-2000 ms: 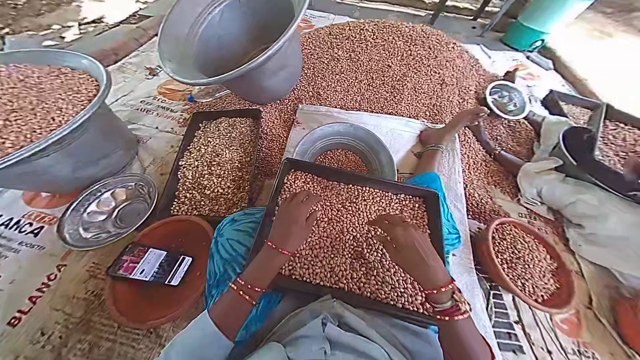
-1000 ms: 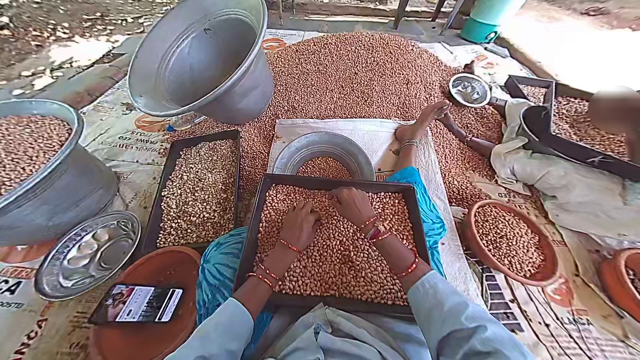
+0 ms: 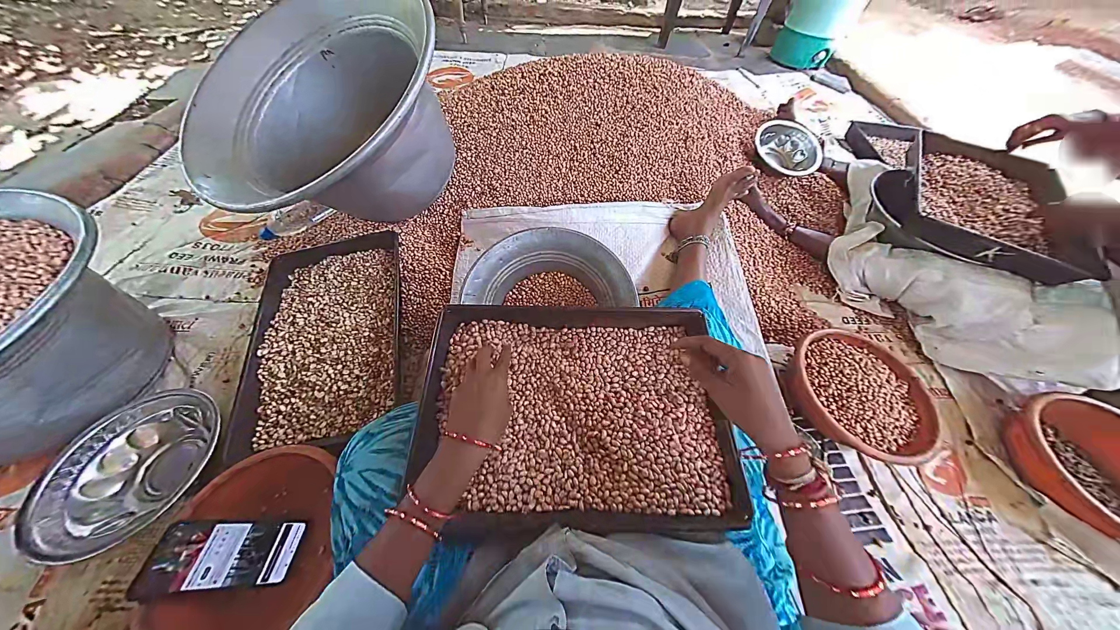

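Note:
A dark rectangular tray full of reddish-brown nuts or beans rests on my lap, its far edge over a round metal basin. My left hand touches the contents near the tray's left side, fingers bent; whether it pinches a piece does not show. My right hand hovers at the tray's upper right edge, thumb and fingers close together, and whether anything is between them is unclear. Left of my lap lies a second dark tray with paler pieces.
A large heap lies ahead. Metal pots, a steel plate and a clay dish with a phone are left. Clay bowls and another person with trays are right.
My hands, close together over the tray one second ago, are now apart, the right one at the tray's right edge. The other person's hand has moved above their tray.

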